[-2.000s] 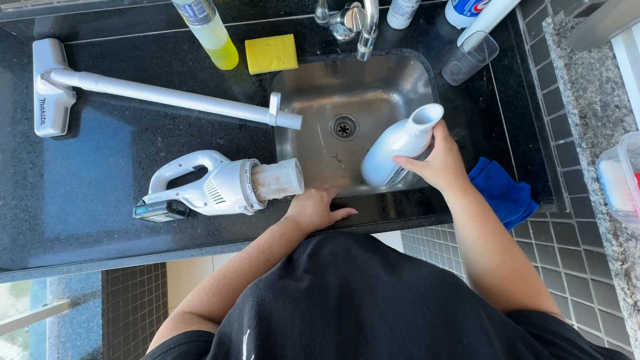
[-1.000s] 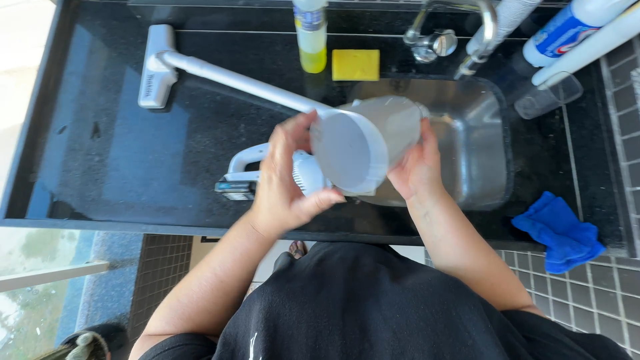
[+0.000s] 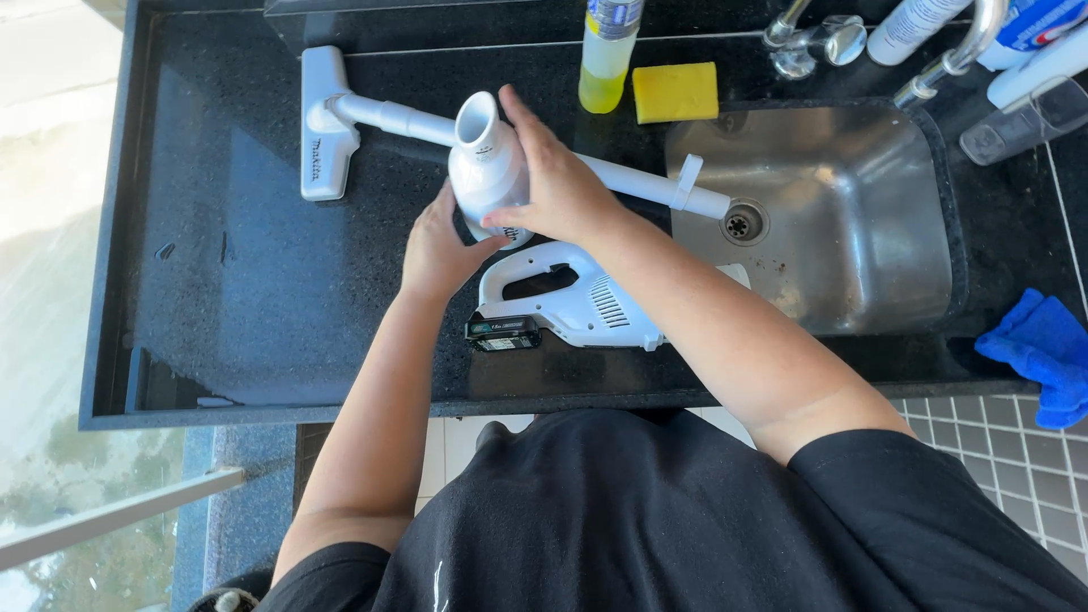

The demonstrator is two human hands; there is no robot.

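Between my two hands is the white front housing of a Makita stick vacuum [image 3: 490, 174], its round nozzle mouth turned up toward me. My left hand [image 3: 442, 251] holds its lower left side, and my right hand [image 3: 557, 174] grips its right side with the fingers along the neck. Just below lies the white vacuum motor body [image 3: 595, 302] on the black stone counter, with its battery [image 3: 503, 331] at the left end; my right forearm hides its front part. Behind my hands the white extension tube [image 3: 633, 180] runs from the floor head [image 3: 325, 127] to over the sink's edge.
A steel sink [image 3: 884, 229] is at the right, below a chrome faucet [image 3: 816, 44]. A yellow sponge [image 3: 676, 93] and a bottle of yellow liquid [image 3: 609, 55] stand behind. A blue cloth [image 3: 1041, 353] hangs over the front edge; a clear plastic container [image 3: 1024, 123] lies at the right.
The housing, held over the sink in my right hand two seconds ago, is now in both hands over the counter to the left. Its narrow mouth faces up instead of the wide end.
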